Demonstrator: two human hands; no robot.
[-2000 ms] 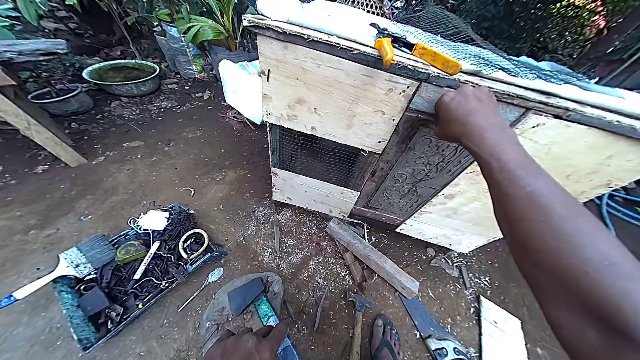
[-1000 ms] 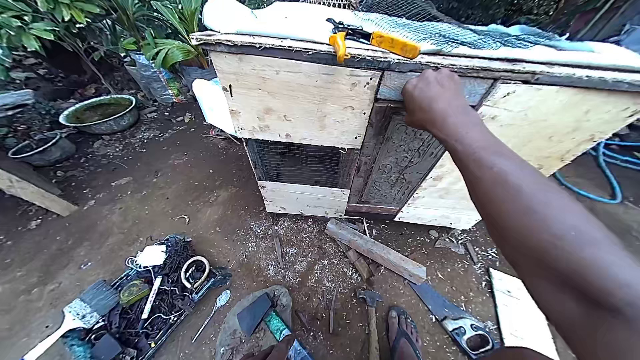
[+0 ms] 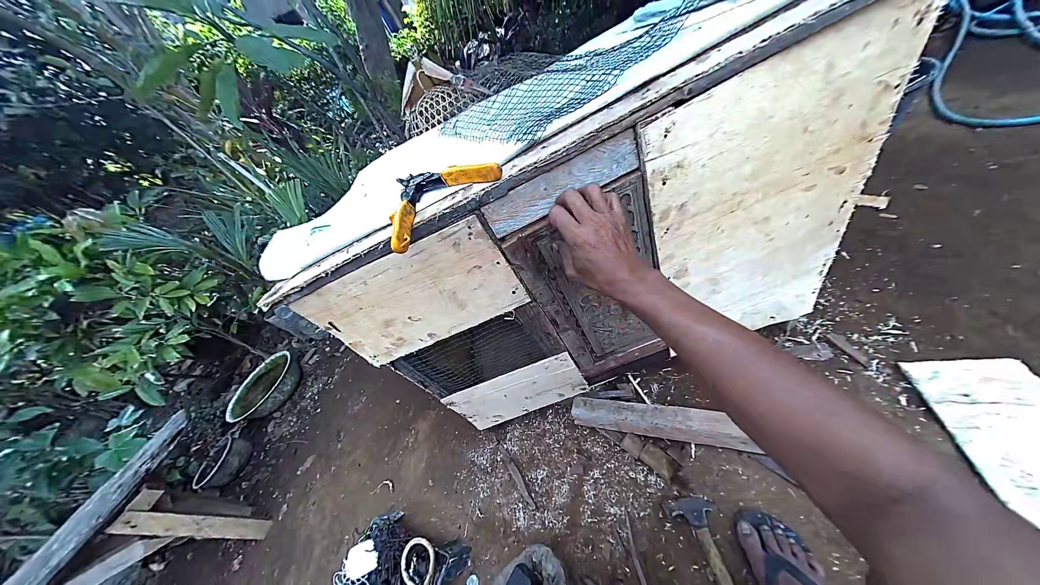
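My right hand [image 3: 597, 240] rests with bent fingers at the top of a carved wooden door panel [image 3: 609, 317], just under a weathered pale board [image 3: 562, 185]. Its fingertips touch the panel's upper edge; whether they grip something small there is hidden. Panel and board belong to a wooden cabinet-like box with light plywood sheets [image 3: 422, 288] and a wire mesh opening [image 3: 479, 353]. Yellow-handled pliers or cutters [image 3: 418, 188] lie spread on the top edge, left of the hand. My left hand is out of view.
Blue-green netting [image 3: 577, 85] and white sheeting [image 3: 366, 195] cover the top. On the ground are a loose plank [image 3: 666, 422], a hammer [image 3: 695, 513], a plywood offcut [image 3: 983, 422], a tray of dark scraps [image 3: 386, 548] and a basin [image 3: 264, 386]. My sandalled foot [image 3: 776, 548] is near the hammer.
The view has turned and tilted strongly. My right hand stays at the top of the door panel. My left hand, seen low in the earliest frame, is out of view now.
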